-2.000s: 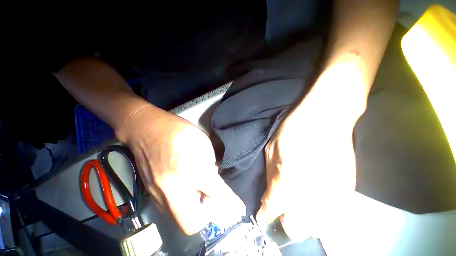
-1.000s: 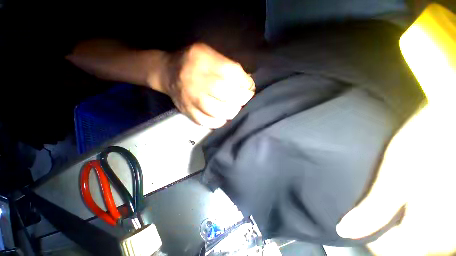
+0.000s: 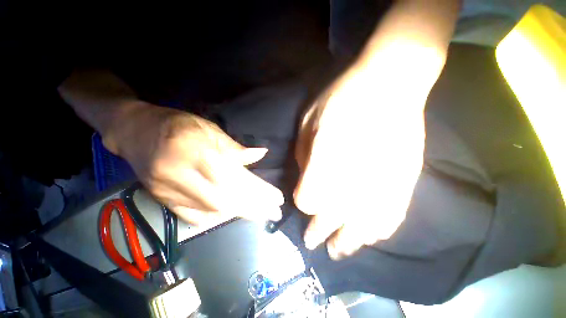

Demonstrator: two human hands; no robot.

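Observation:
The dark cloth [image 3: 447,230] lies in soft folds from the centre to the right. My left hand [image 3: 363,168], right of centre and washed out by glare, has its fingers curled on the cloth, gripping it near its edge. My right hand [image 3: 192,168], left of centre, has its thumb raised apart and its fingertips at the cloth's left edge; whether they pinch it is hidden. A small dark bit [image 3: 272,227] shows under those fingertips. The shiny presser foot area [image 3: 291,295], with a blue spot, is below both hands and the cloth's lower left edge.
Scissors with one red and one black loop [image 3: 139,236] stand at lower left beside my right hand, their blades at a pale block [image 3: 175,299]. A blue basket [image 3: 108,166] is below the table edge. A bright yellow shape [image 3: 537,68] is at the right edge.
My right hand has moved from a fist by the table edge down and left, fingers now extended at the cloth. My left hand has moved from the lower right to the centre; the cloth has shifted and refolded.

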